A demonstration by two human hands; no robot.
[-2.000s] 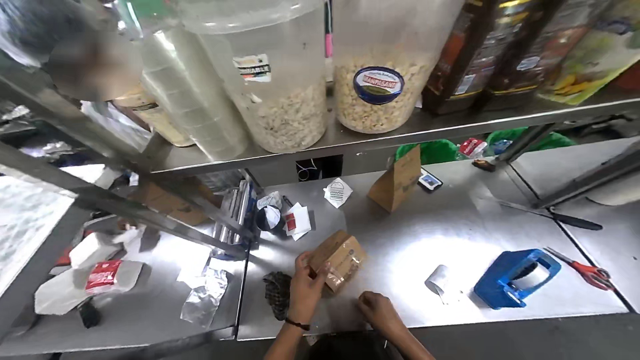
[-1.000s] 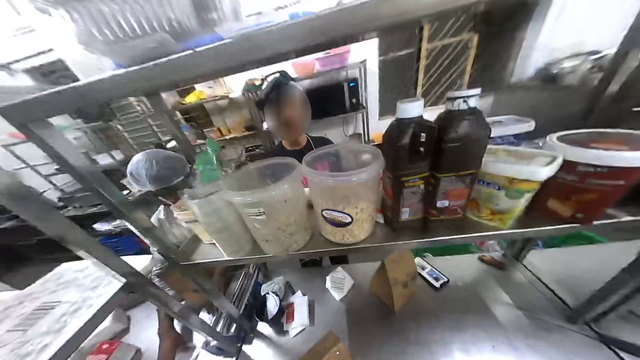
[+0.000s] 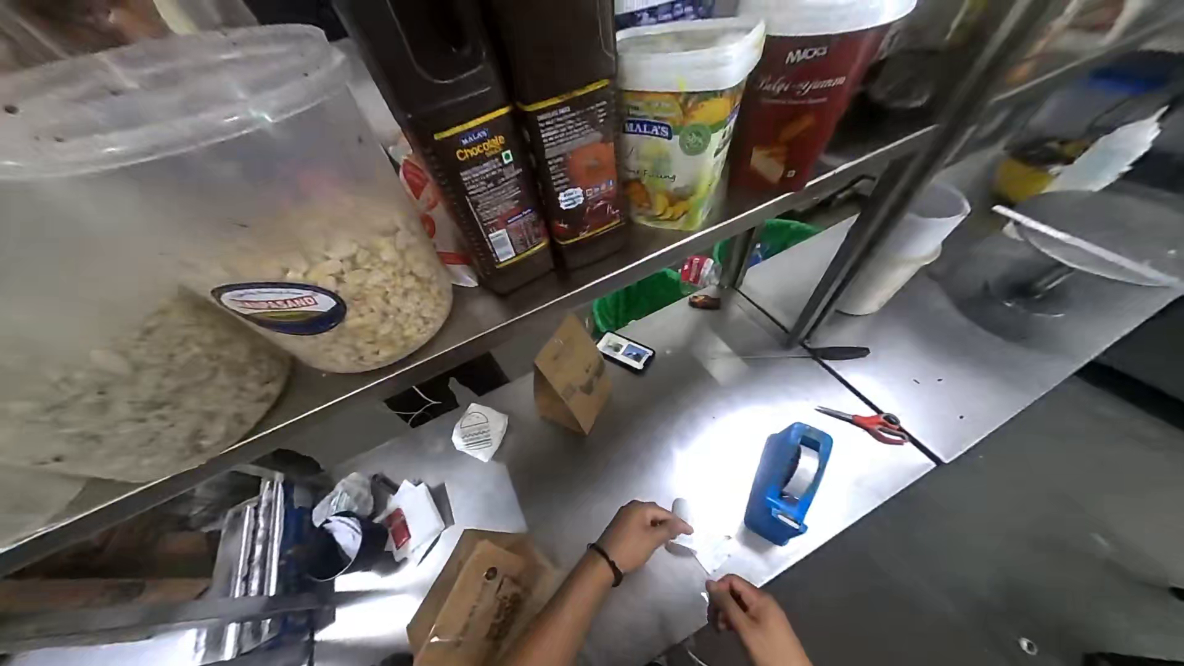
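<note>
My left hand (image 3: pixel 640 536), with a dark band at the wrist, has its thumb and fingertips together at a small white roll or strip (image 3: pixel 683 527) on the steel counter. My right hand (image 3: pixel 740 603) is just below, fingers curled near the lower end of a thin white piece; whether it grips that piece is unclear. A brown paper bag (image 3: pixel 481 601) with print lies left of my left forearm. To the right of both hands stands a blue tape dispenser (image 3: pixel 777 490) with a roll in it.
Red-handled scissors (image 3: pixel 879 425), a knife (image 3: pixel 837 352), a phone (image 3: pixel 625 352) and a folded kraft paper piece (image 3: pixel 572 377) lie farther back. A steel shelf (image 3: pixel 518 319) with tubs and sauce bottles crosses above the counter. Napkins (image 3: pixel 413 520) sit at the left.
Two seconds ago my left hand was on the brown bag; it is now off it, beside the white roll. My right hand is also near the roll. The view swung up and back down.
</note>
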